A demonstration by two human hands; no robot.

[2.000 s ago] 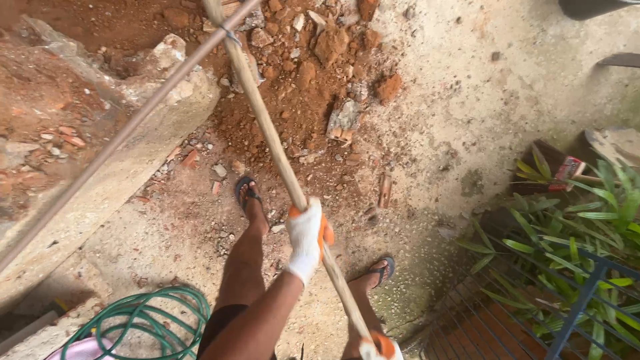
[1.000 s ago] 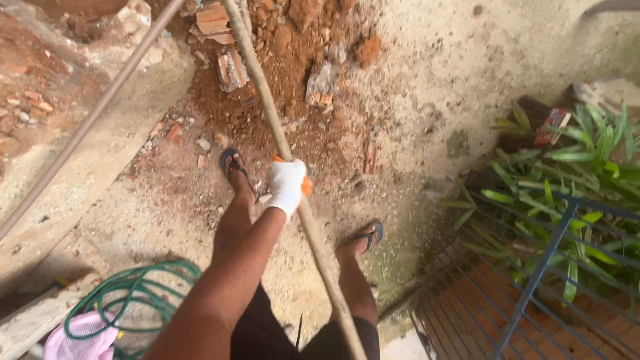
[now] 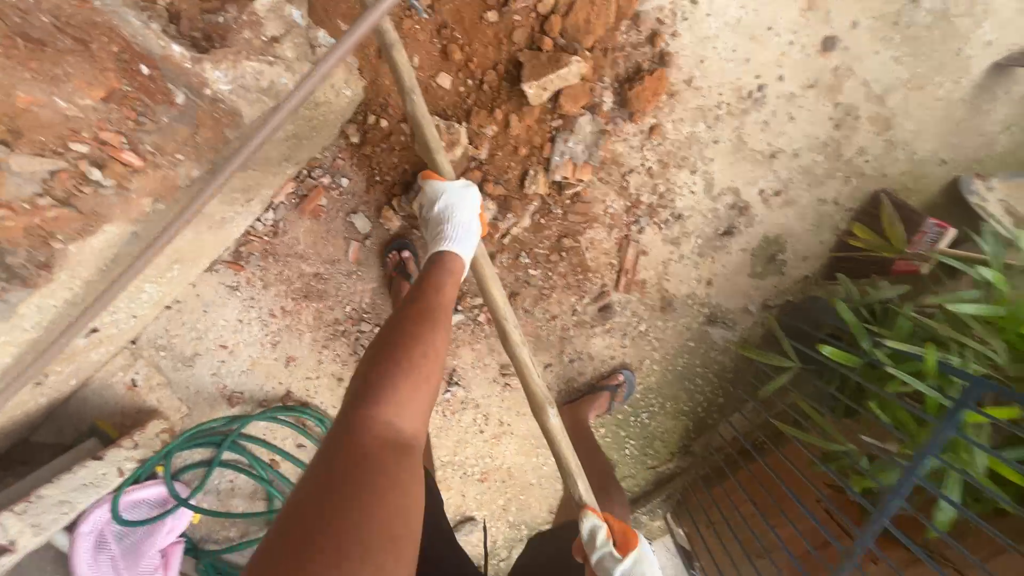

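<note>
A long wooden handle (image 3: 520,352) slants from the top of the view down to the bottom centre; what its upper end carries is out of sight. My left hand (image 3: 450,214), in a white glove with orange palm, grips it partway up. Lower down, near my thigh, my right hand (image 3: 612,544) in the same kind of glove is closed round the handle at the frame's bottom edge. Beyond my left hand lies reddish soil (image 3: 496,120) with broken masonry, including a pale chunk (image 3: 552,76).
A blurred thin bar (image 3: 200,192) crosses the upper left above a concrete ledge (image 3: 184,264). A green hose (image 3: 232,440) lies coiled by a pink mesh item (image 3: 128,532). Leafy plants (image 3: 944,320) and a dark metal grille (image 3: 896,488) occupy the right. My feet wear flip-flops.
My right hand, out of view one second ago, shows again at the bottom on the handle. My left hand still grips it. The pale chunk now shows on the soil pile.
</note>
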